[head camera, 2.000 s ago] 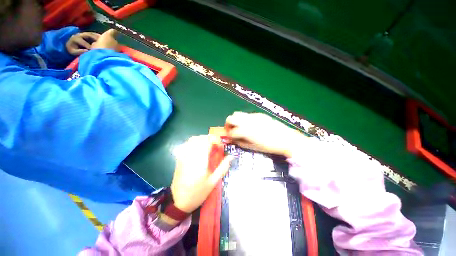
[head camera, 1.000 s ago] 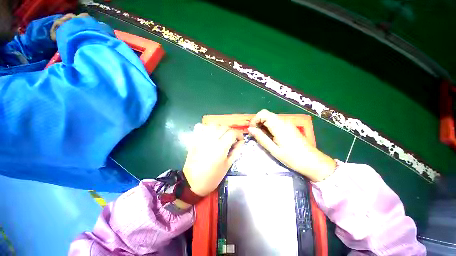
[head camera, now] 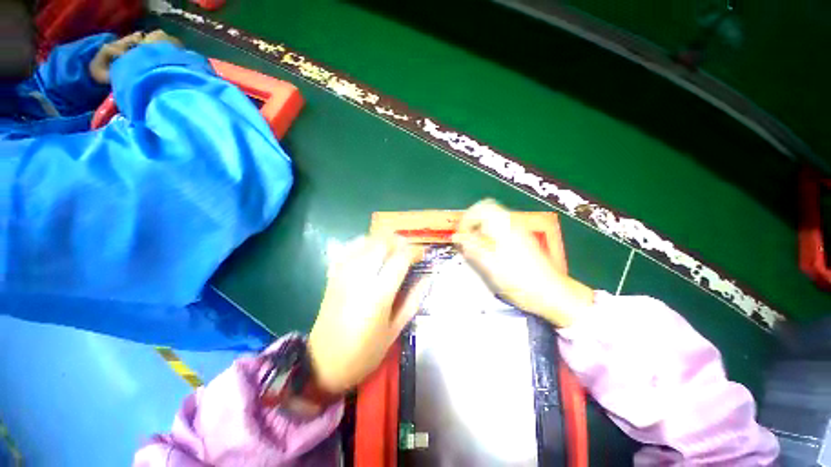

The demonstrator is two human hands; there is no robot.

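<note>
An open-backed tablet unit (head camera: 408, 392) lies in a red-orange holding frame (head camera: 375, 410), with a large shiny silver plate (head camera: 474, 383) filling most of it. My left hand (head camera: 360, 306) is over the frame's top left corner, its fingers at the unit's top end, with a dark red band on the wrist. My right hand (head camera: 510, 260) is at the top end, fingertips bent down by the frame's top bar. Both hands are slightly blurred and overexposed. Whether anything small is pinched in the fingertips cannot be made out.
A coworker in a blue smock (head camera: 155, 182) is at the left, with another red frame (head camera: 282, 105) by the arm. A worn edge strip (head camera: 519, 173) crosses beyond my hands, with a green conveyor belt (head camera: 565, 119) behind it. Another red frame (head camera: 809, 228) is at the far right.
The view has shifted, showing more of the frame's top bar than two seconds ago. My left hand has moved slightly left and down since one second ago; my right fingertips remain at the top end.
</note>
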